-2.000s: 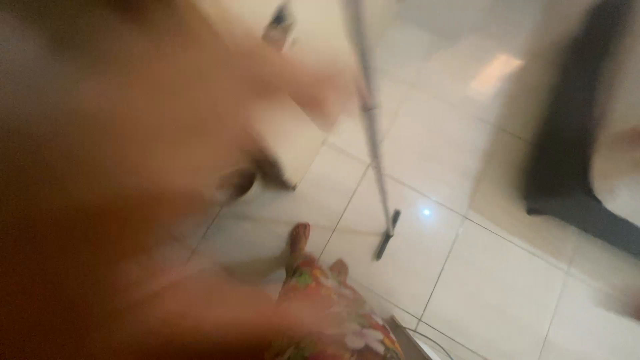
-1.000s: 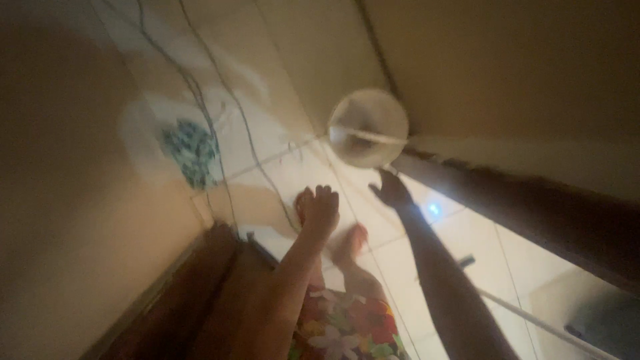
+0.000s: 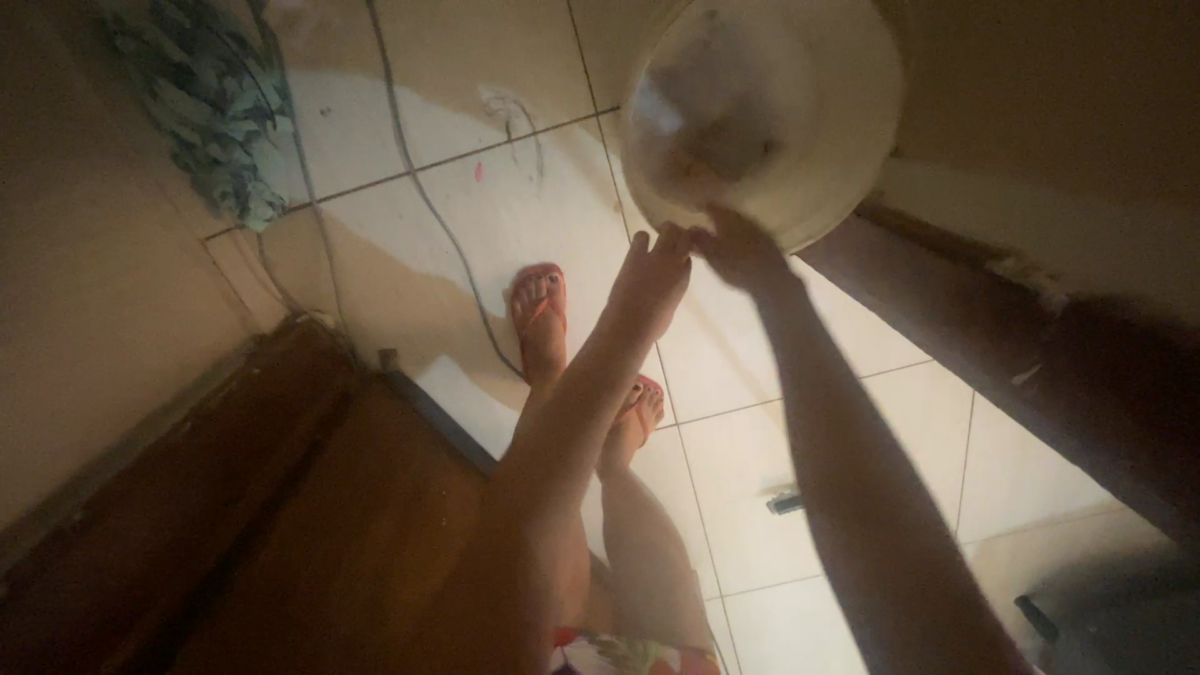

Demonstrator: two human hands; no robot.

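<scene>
A round white bucket (image 3: pixel 848 122) stands at the top right of centre, with something greyish and blurred inside. Both hands are at its near rim. My right hand (image 3: pixel 741 248) has its fingers over the rim, and its thumb side lies towards my left hand. My left hand (image 3: pixel 652 277) is just left of it, its fingertips bent and at or very near the rim; whether they grip it cannot be told.
Long cords (image 3: pixel 417 178) run over the tiled floor (image 3: pixel 450 216) left of my feet in red flip-flops (image 3: pixel 541 300). A crumpled green patterned cloth (image 3: pixel 216 122) lies upper left. A brown door (image 3: pixel 356 525) is lower left, and a dark wooden frame (image 3: pixel 1031 375) runs along the right.
Both hands have come together at the bucket's rim; one second ago they were apart, the right one just below it. The view has turned since two seconds ago.
</scene>
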